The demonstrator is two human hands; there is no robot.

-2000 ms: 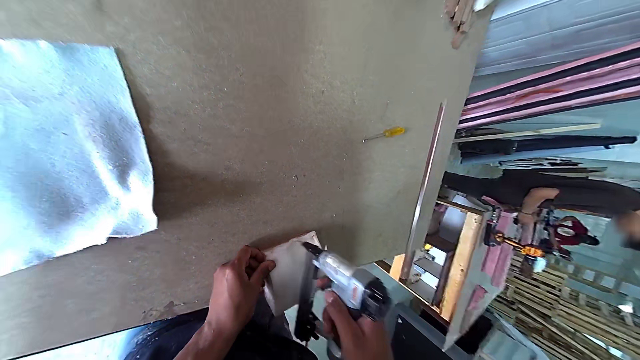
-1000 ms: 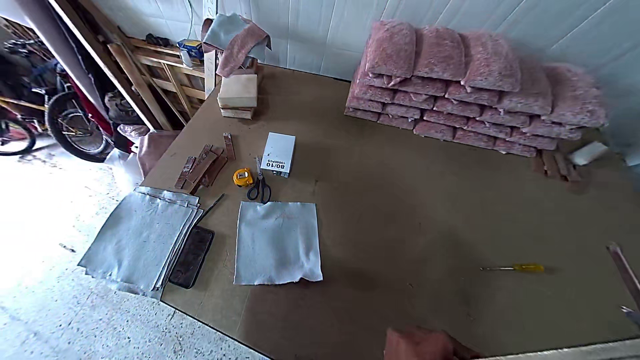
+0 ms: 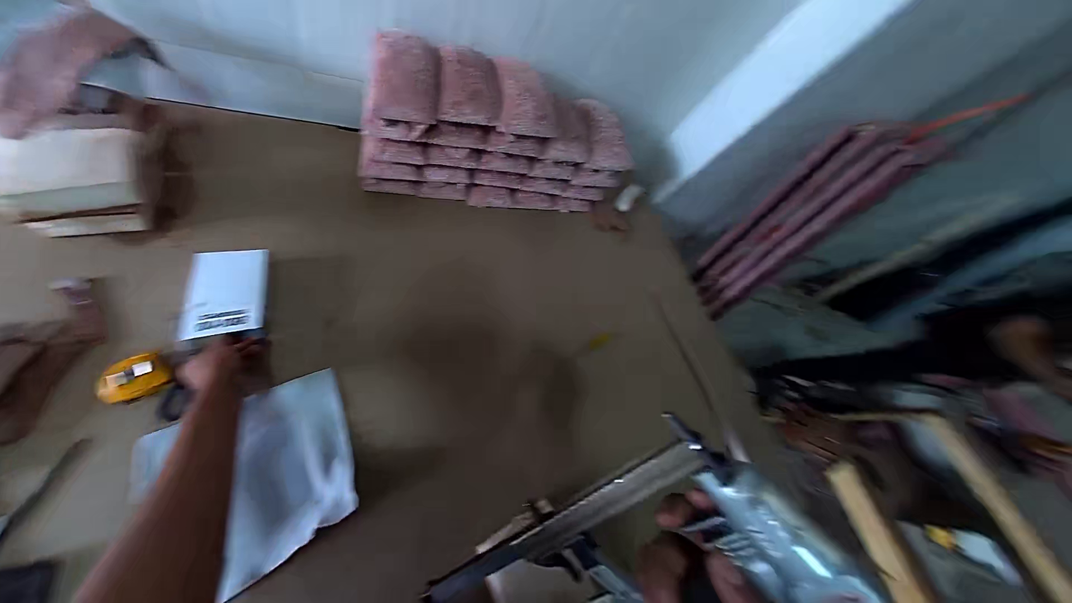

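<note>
My left hand (image 3: 222,364) reaches across a pale fabric sheet (image 3: 289,477) to the lower edge of a white box (image 3: 224,289) with printing. Blur hides whether its fingers grip anything. Just left of it lie the dark scissor handles (image 3: 173,403) and a yellow tape measure (image 3: 134,378). At the lower right, my right hand (image 3: 687,544) is closed around a pneumatic staple gun (image 3: 770,536), its long magazine slanting down to the left. Beneath the magazine, a pale block or panel (image 3: 532,582) shows in part.
Stacked pink fuzzy padded pieces (image 3: 494,126) stand at the table's back. Pale blocks (image 3: 75,176) sit at the left, above brown strips (image 3: 42,360). A yellow-handled screwdriver (image 3: 599,342) lies near the right edge. Beyond are wooden frames (image 3: 871,528) and part of another person (image 3: 1026,343).
My left hand has moved leftwards over the fabric to the white box, away from the near edge. The staple gun, seen two seconds ago in my right hand, is still held. The view has swung.
</note>
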